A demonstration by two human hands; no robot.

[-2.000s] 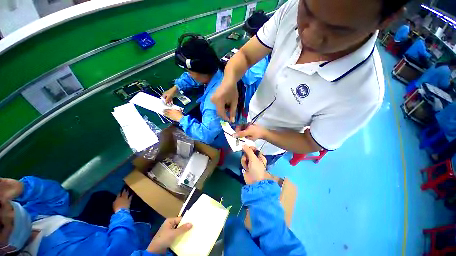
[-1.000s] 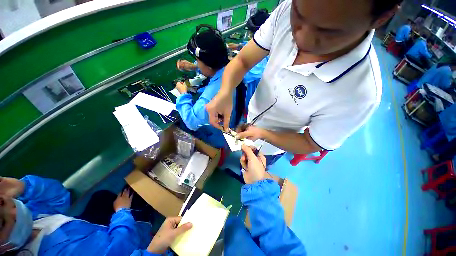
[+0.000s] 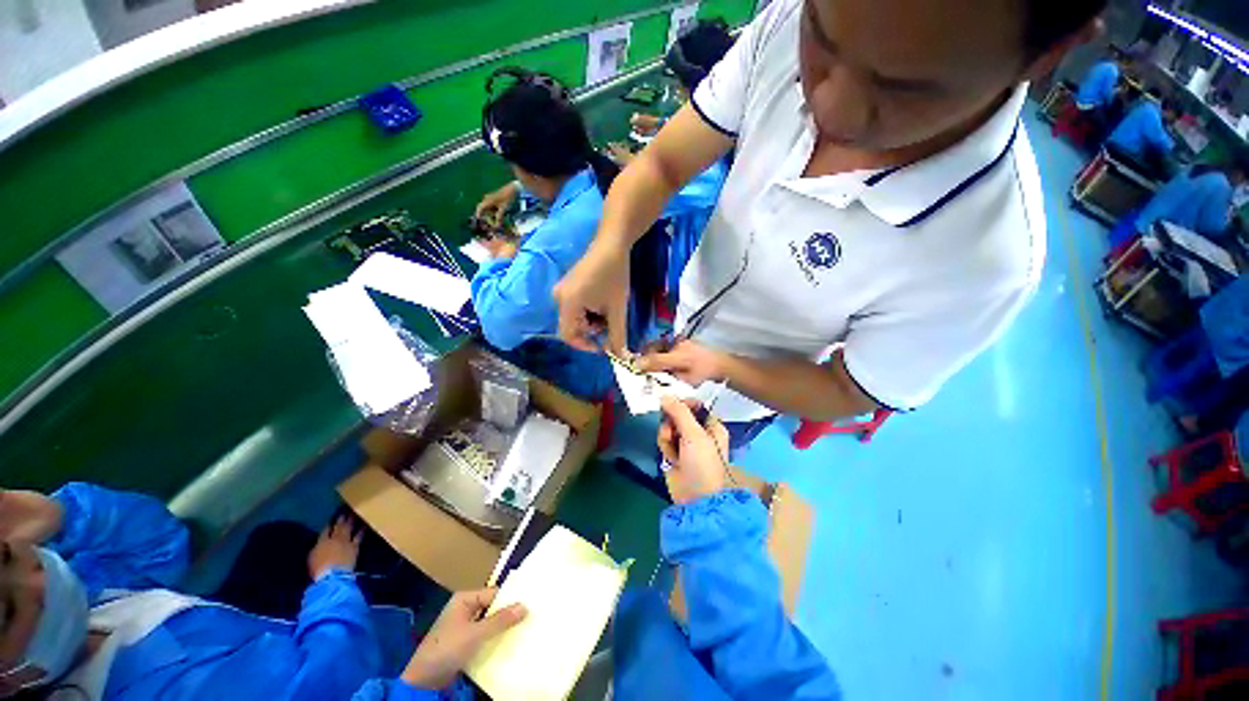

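Observation:
My left hand [image 3: 462, 637] holds a pale yellow backing sheet [image 3: 555, 616] by its left edge, low in the view; a black part with a white edge shows behind its upper left corner. My right hand [image 3: 696, 449] is raised, its fingertips at the lower edge of a small white release paper scrap [image 3: 638, 389] with thin dark marks. A standing person's two hands are also at the scrap, one holding its right side, the other at its top left. Whether my fingers grip the scrap or a dark thing beside it is hard to tell.
An open parts carton [image 3: 425, 529] with bagged pieces stands left of the sheet. White sheets [image 3: 366, 351] lie on the green bench [image 3: 165, 397]. A masked person sits at lower left, others along the bench. Another cardboard flap [image 3: 785, 555] shows behind my right sleeve. Red stools stand right.
The standing person's hand at the scrap's top left has moved slightly left and down. The seated person behind has shifted and lowered a hand to the bench. My hands have hardly moved.

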